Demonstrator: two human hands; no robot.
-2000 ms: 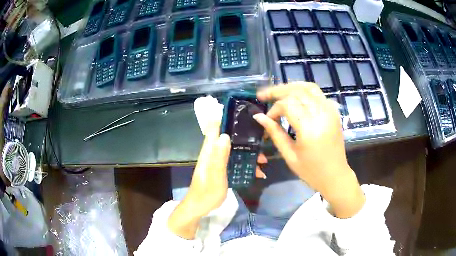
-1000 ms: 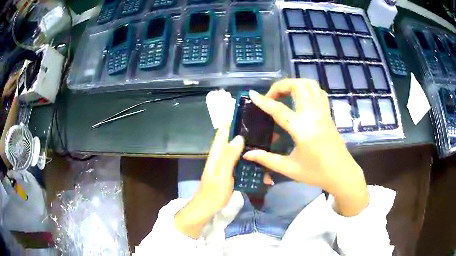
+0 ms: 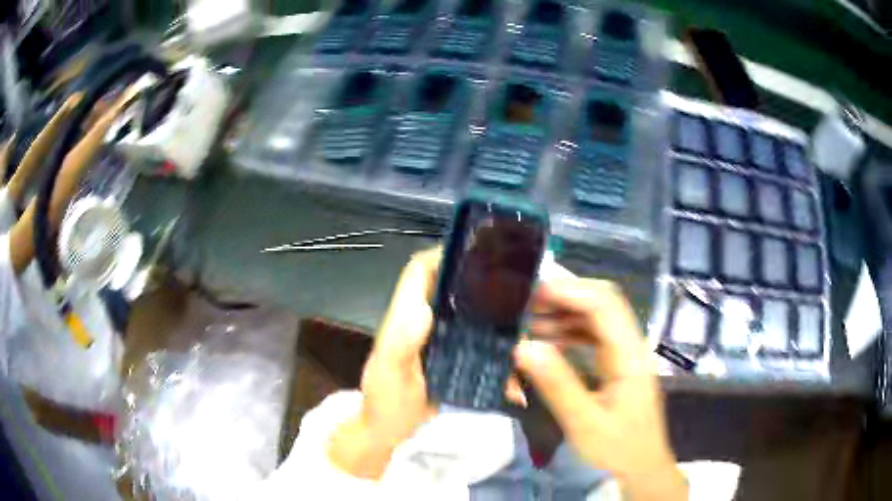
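A dark teal keypad phone (image 3: 479, 303) is held upright, its dark, shiny screen above the number keys. My left hand (image 3: 399, 367) grips it along its left side, with fingertips showing at its lower right edge. My right hand (image 3: 597, 367) is at the phone's right side, fingers bent and blurred; I cannot tell whether it grips the phone or something else. A small white bit, perhaps the wipe, shows by the phone's right edge near my right fingertips. The lens tray (image 3: 657, 313) holds black-framed lenses in a grid at the right.
A clear phone tray (image 3: 293, 166) holds teal phones in rows behind. Silver tweezers (image 3: 323, 243) lie left of the phone. A white fan (image 3: 95, 238), white boxed device (image 3: 186, 122) and another person's arm (image 3: 68, 181) are at left. Clear plastic bagging (image 3: 210, 411) is below left.
The view has swung left, so the bench things appear further right and lower. My right fingers have left the screen's face and are now at the phone's right side. Another person's arm has come into view.
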